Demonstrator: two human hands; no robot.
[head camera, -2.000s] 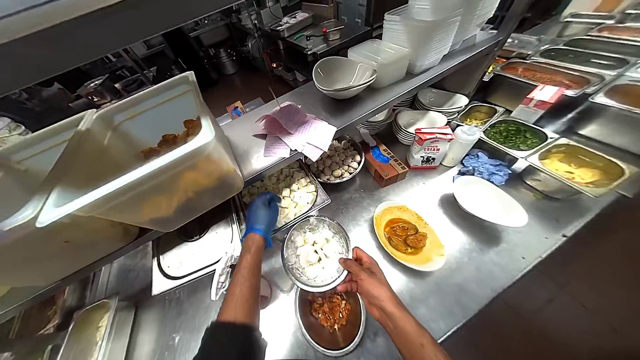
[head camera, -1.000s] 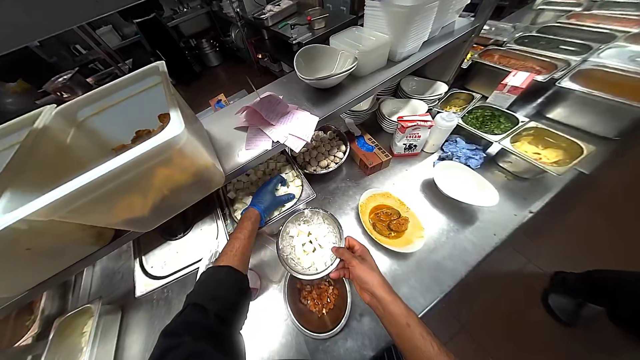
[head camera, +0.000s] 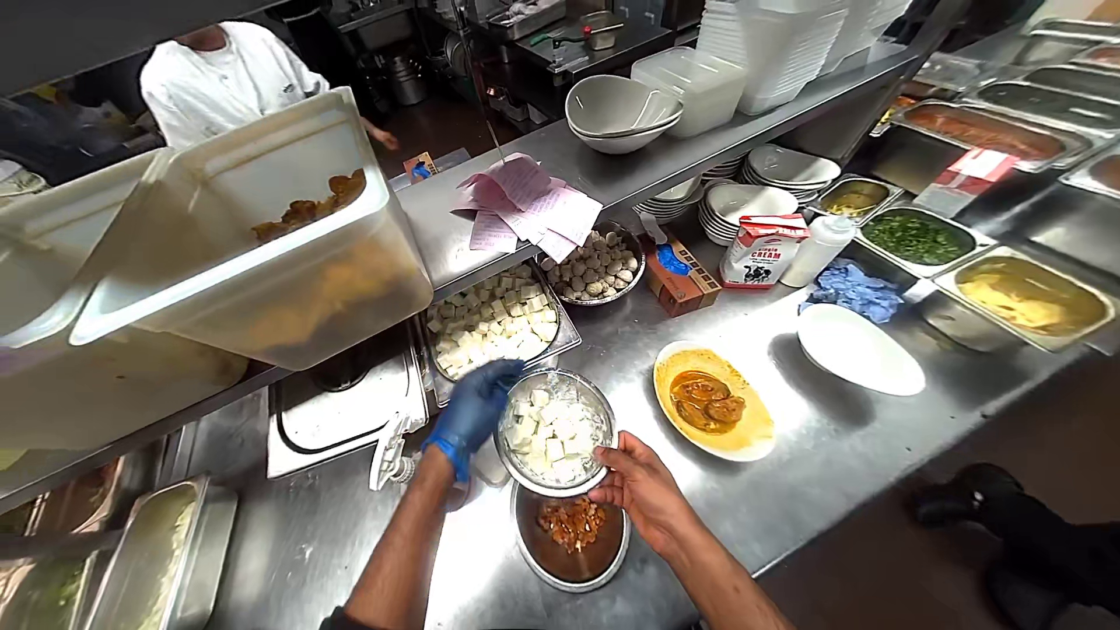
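My right hand (head camera: 637, 490), bare, grips the rim of a round metal bowl (head camera: 556, 431) holding white cubes in a pale, wet-looking coating. In a blue glove, my left hand (head camera: 479, 404) is at the bowl's left rim, near the tray of white cubes (head camera: 495, 325); its fingertips are partly hidden, so whether they hold a cube is unclear. Below the held bowl, a second metal bowl (head camera: 573, 541) contains reddish-brown pieces. An oval plate (head camera: 754, 437) with brown pieces in orange sauce lies to the right.
Behind the tray are a bowl of small mushrooms (head camera: 595, 269), a cardboard box (head camera: 682, 293) and a cream carton (head camera: 763, 252). A white oval plate (head camera: 862, 350) sits farther right. Large plastic tubs (head camera: 289, 297) overhang the left side. A person in white (head camera: 229, 79) stands across the counter.
My left hand has come back from the tray of white cubes to the held bowl, which holds more cubes than two seconds ago. A person in white has come into view across the counter.
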